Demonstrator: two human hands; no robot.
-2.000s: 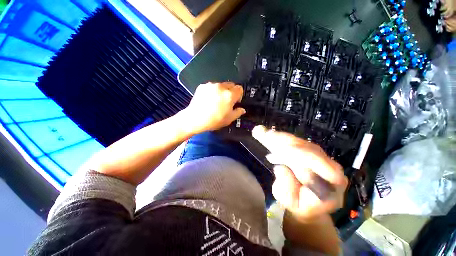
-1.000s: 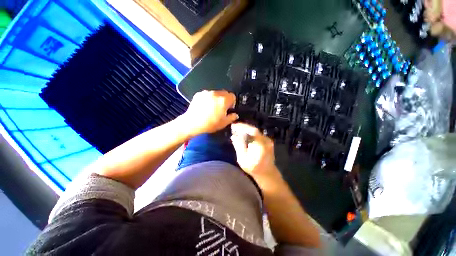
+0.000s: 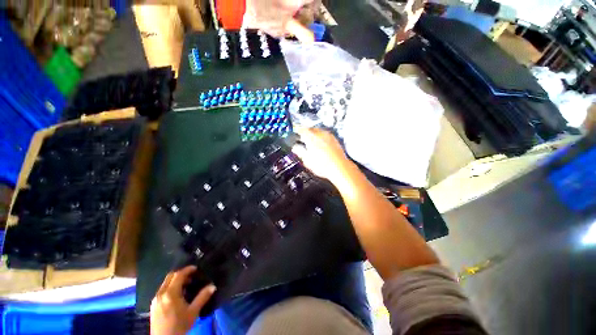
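Note:
Black plastic housings (image 3: pixel 236 224) lie in a grid on the dark green bench (image 3: pixel 189 141), each with a small white or silver spot. My left hand (image 3: pixel 180 302) is at the grid's near left corner, thumb and fingers around a dark piece at its edge. My right hand (image 3: pixel 318 154) is at the grid's far right corner, beside the plastic bags; its fingertips are blurred, and I cannot tell whether it holds anything.
Circuit boards with blue components (image 3: pixel 264 118) lie beyond the grid. A clear bag of parts (image 3: pixel 323 95) and a whitish bag (image 3: pixel 392 124) lie at the right. Stacked housing trays (image 3: pixel 72 190) stand in a cardboard box at left. Another person's hand (image 3: pixel 281 16) is across the bench.
The view has swung up and turned, showing more of the bench and room. My right hand has moved from near my left hand to the grid's far right corner. The hands are now far apart.

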